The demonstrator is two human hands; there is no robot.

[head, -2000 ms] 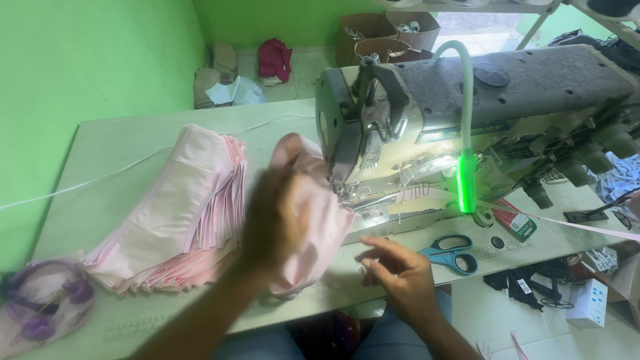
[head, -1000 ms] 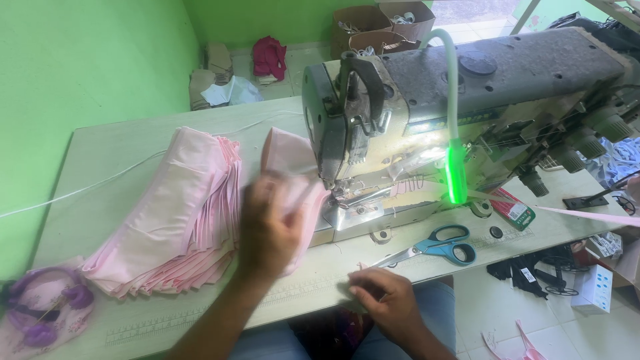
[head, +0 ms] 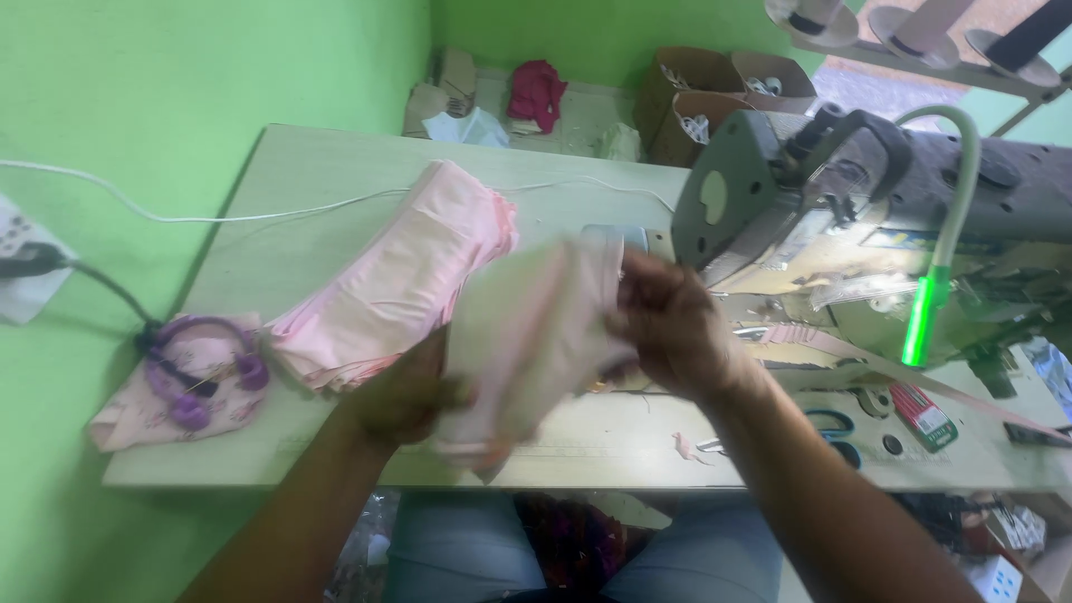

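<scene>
Between my hands hangs a pink fabric piece (head: pixel 528 343), blurred by motion, in front of the sewing machine. My left hand (head: pixel 410 389) grips its left edge; my right hand (head: pixel 670 322) grips its upper right side. Beyond my left hand a stack of folded pink fabric pieces (head: pixel 394 276) lies slanted on the table. The industrial sewing machine (head: pixel 754 193) stands at the right, with a pink strip (head: pixel 821 343) running to its needle area and a green-lit lamp (head: pixel 921 322) over it. Blue-handled scissors (head: pixel 829 423) lie partly hidden behind my right forearm.
Purple headphones (head: pixel 191 410) rest on floral cloth at the table's left end. A white cable (head: pixel 310 211) crosses the table (head: pixel 276 184). A pink scrap (head: pixel 688 448) lies near the front edge, and a red-and-green packet (head: pixel 924 416) at the right. Cardboard boxes (head: pixel 691 71) stand behind.
Both hands now hold the pink piece, lifted away from the machine; my right hand was near the scissors before. The view has swung left.
</scene>
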